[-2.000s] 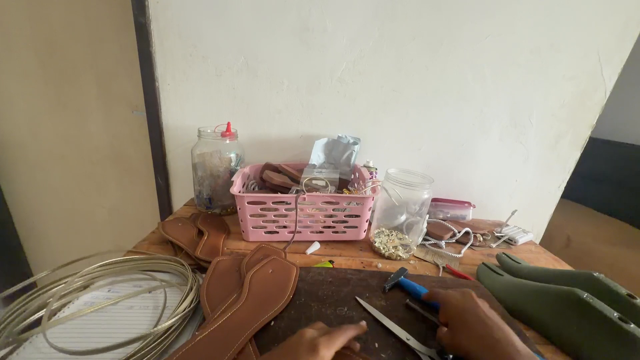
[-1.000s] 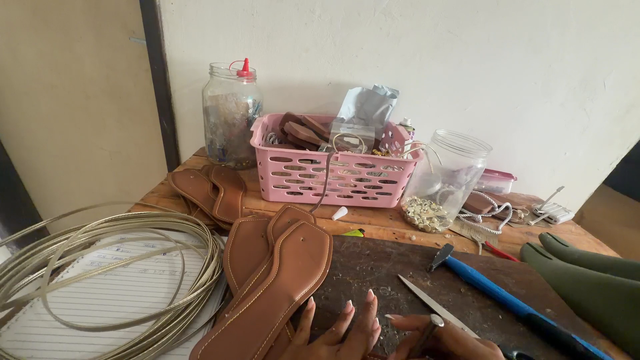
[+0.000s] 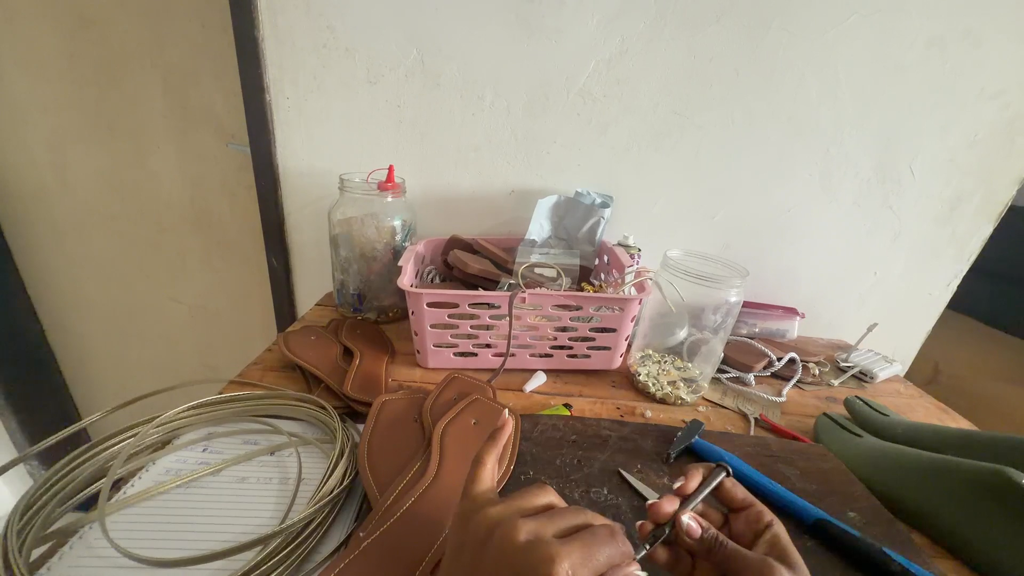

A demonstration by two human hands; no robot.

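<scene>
My left hand (image 3: 536,528) has its index finger stretched over the front end of a stitched brown leather sandal sole (image 3: 460,460), near a small hole; its other fingers are curled by the lower end of a metal punch (image 3: 692,508). Whether they grip that end, I cannot tell. My right hand (image 3: 728,524) holds the punch at a slant between thumb and fingers. Behind the right hand, the blade of the scissors (image 3: 638,484) shows on a dark board (image 3: 568,456); their handles are hidden. A hammer with a blue handle (image 3: 784,492) lies just right of that hand.
Coiled cord (image 3: 336,448) lies over a lined notebook (image 3: 200,512) bearing handwriting. At the back stand a pink basket (image 3: 524,328), a jar with a red cap (image 3: 372,256) and a jar of metal fittings (image 3: 672,376). More soles (image 3: 344,360) lie left, green shoe lasts (image 3: 920,472) right.
My right hand has risen with the punch, which now shows at a slant. My left hand's spread fingers have curled, except the index, now over the sole. The hammer, under my right hand at first, lies free.
</scene>
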